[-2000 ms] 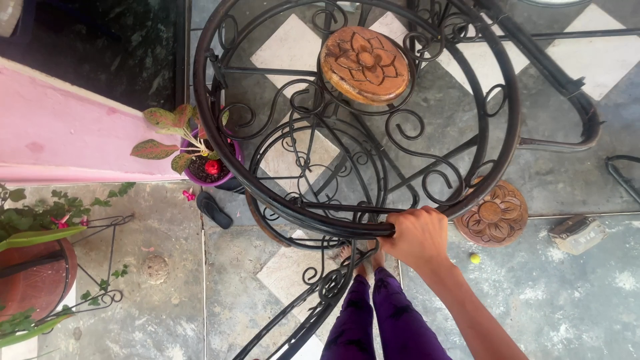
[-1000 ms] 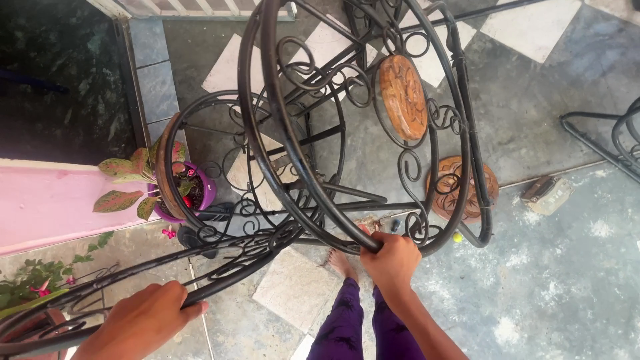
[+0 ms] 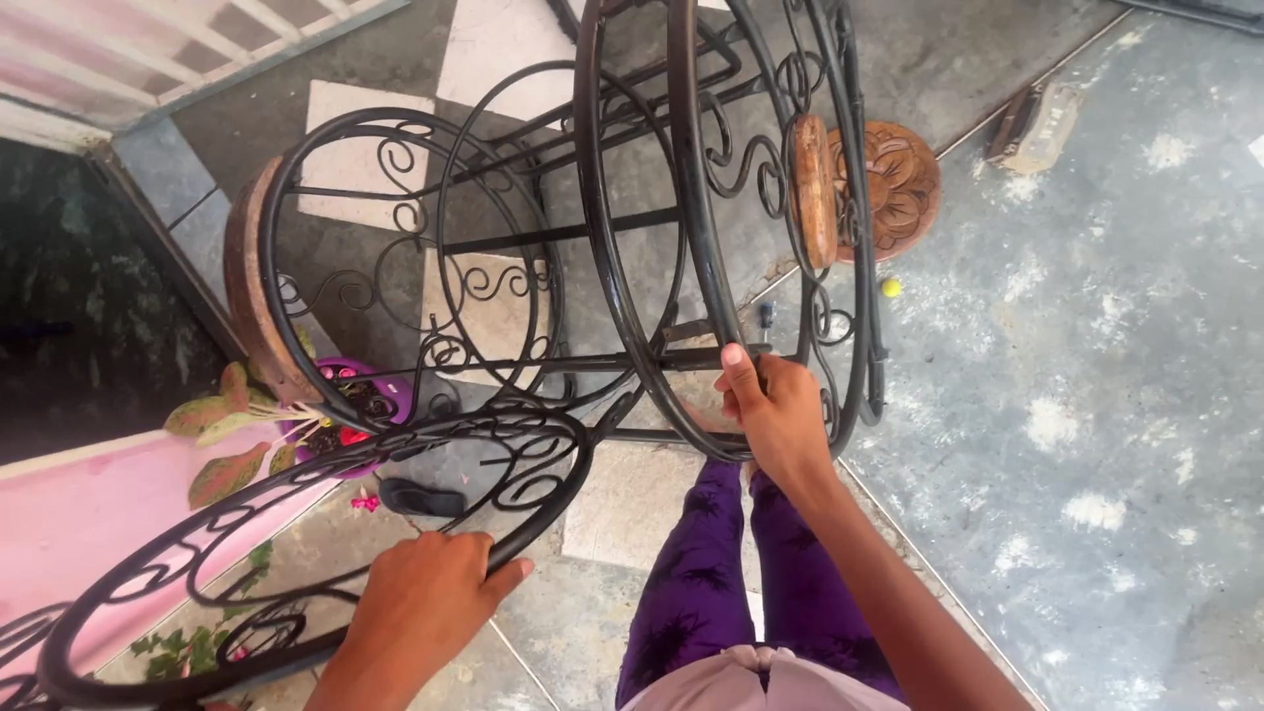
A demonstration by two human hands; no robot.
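Both hands hold a black metal scrollwork frame (image 3: 699, 188) made of large rings and bars. My left hand (image 3: 425, 602) grips the tube of a scrollwork oval (image 3: 538, 523) at the lower left. My right hand (image 3: 775, 420) is closed around a ring tube at the centre, above my legs. A carved wooden disc (image 3: 815, 193), seen nearly edge-on, sits in the scrollwork at the frame's right part. Another ring at the left has a wooden rim (image 3: 259, 286).
A round carved wooden piece (image 3: 899, 188) lies on the floor beside a small block (image 3: 1037, 128) and a yellow ball (image 3: 891, 287). At left stand a purple flowerpot (image 3: 395, 395), a pink wall (image 3: 59, 533) and a dark sandal (image 3: 423, 498).
The metal frame has turned, so its carved disc now shows nearly edge-on. My left hand, out of view two seconds ago, holds the oval. The view has shifted.
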